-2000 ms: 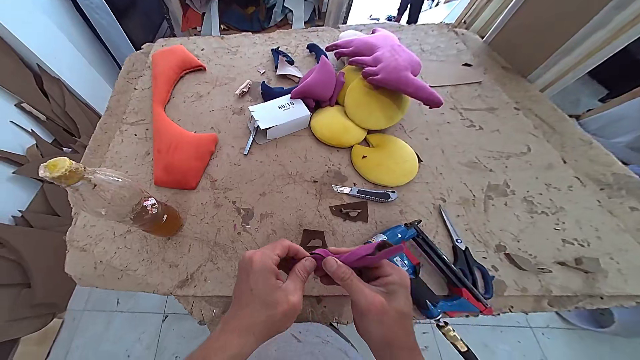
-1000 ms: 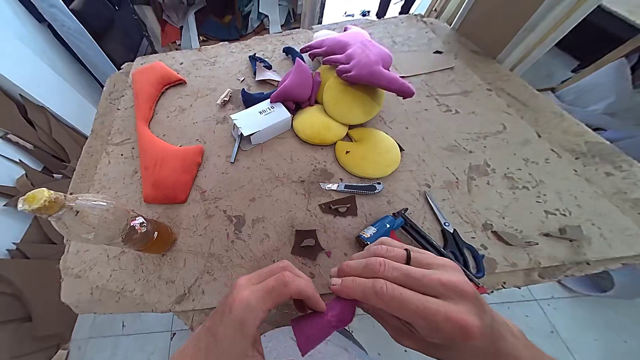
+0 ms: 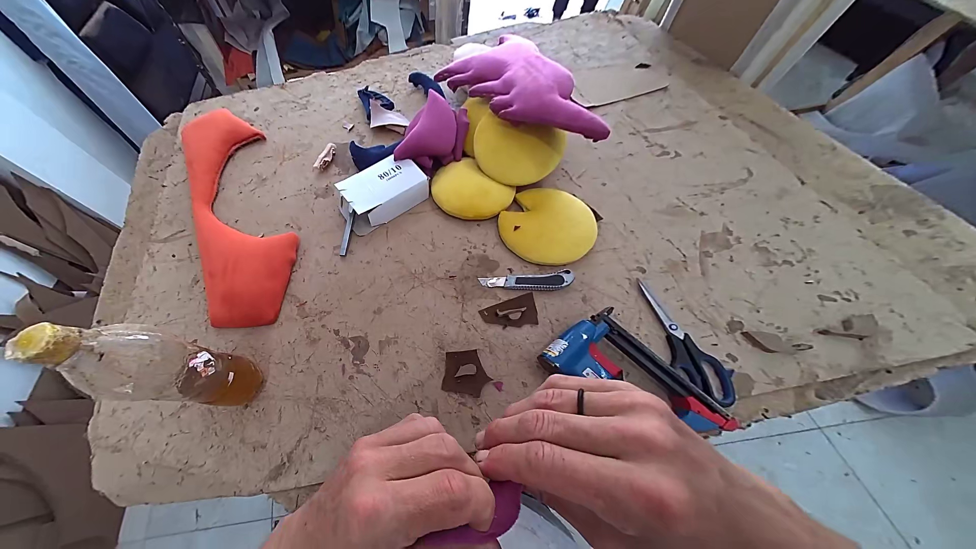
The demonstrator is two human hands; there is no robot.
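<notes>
My left hand (image 3: 415, 480) is closed on a piece of purple fabric (image 3: 503, 507) at the table's near edge. Against it, my right hand (image 3: 602, 450) pinches the same piece with its fingertips; the fingers hide most of the fabric. Just beyond my right hand lies a blue and black pneumatic staple gun (image 3: 583, 347), with black-handled scissors (image 3: 686, 351) on its right. A utility knife (image 3: 526, 280) and two brown scraps, one (image 3: 509, 310) by the knife and one (image 3: 467, 372) nearer my hands, lie ahead.
Yellow padded discs (image 3: 549, 227), purple padded shapes (image 3: 526, 84) and a white cardboard box (image 3: 381, 191) sit farther back. An orange padded piece (image 3: 236, 267) lies at left, near a bottle of amber liquid (image 3: 145, 364) lying on its side. The worn tabletop (image 3: 366, 297) ends close to my hands.
Both hands have come closer together around the purple fabric, which my fingers now cover more. Two seconds ago my hands overlapped the staple gun's near side. The view has shifted.
</notes>
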